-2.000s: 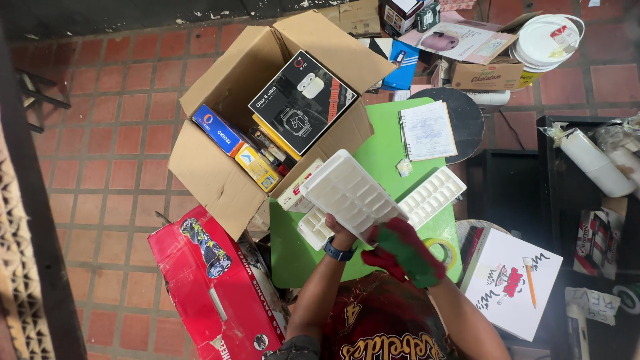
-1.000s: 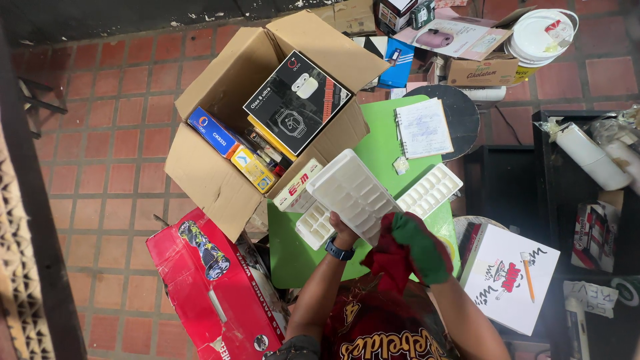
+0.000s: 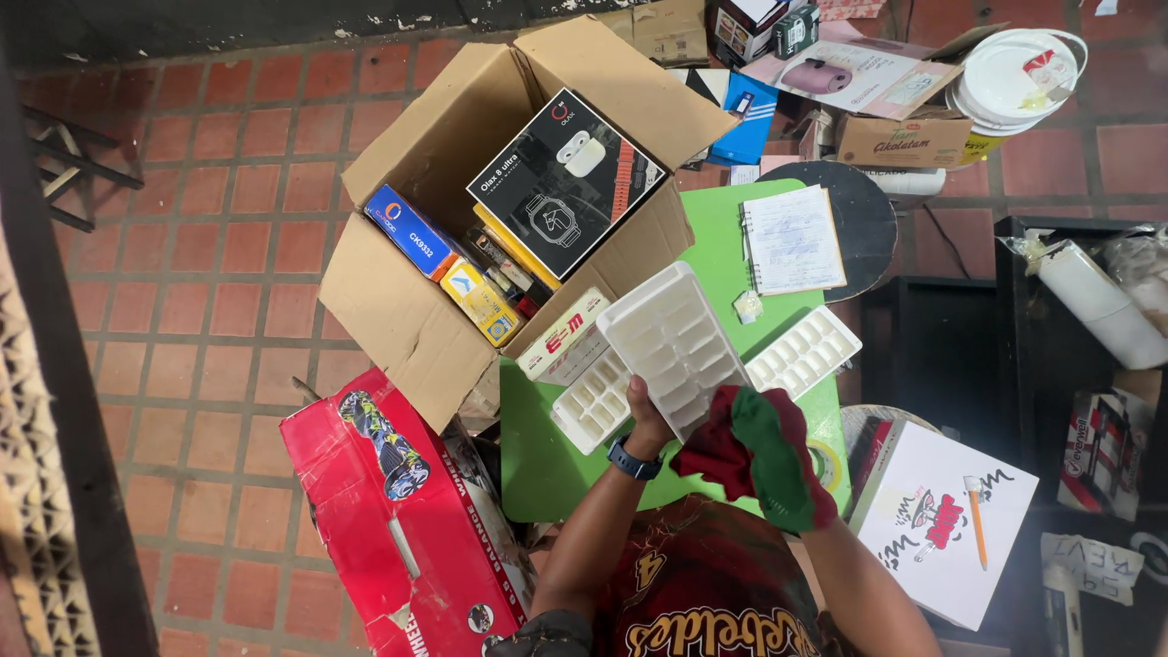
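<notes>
My left hand [image 3: 646,418], a dark watch on its wrist, holds a white plastic ice cube tray [image 3: 673,342] tilted over the green table [image 3: 547,488]. A green and dark red cloth [image 3: 771,456] covers my right hand [image 3: 787,470]; its loose dark red part touches the tray's lower right edge. The fingers inside are hidden. Two more white ice cube trays lie on the table, one at the left [image 3: 593,406] partly beneath a white and red box [image 3: 570,338], the other at the right [image 3: 803,354].
An open cardboard box [image 3: 415,119] holds several product boxes behind the table's left side. A spiral notebook [image 3: 794,239] and a tape roll [image 3: 826,467] lie on the table. A red hoverboard box [image 3: 392,520] stands left, a white box [image 3: 949,520] right.
The cloth-covered right hand has shifted about the lower right part of the tray. My left hand keeps hold of the tray, which stays in nearly the same place.
</notes>
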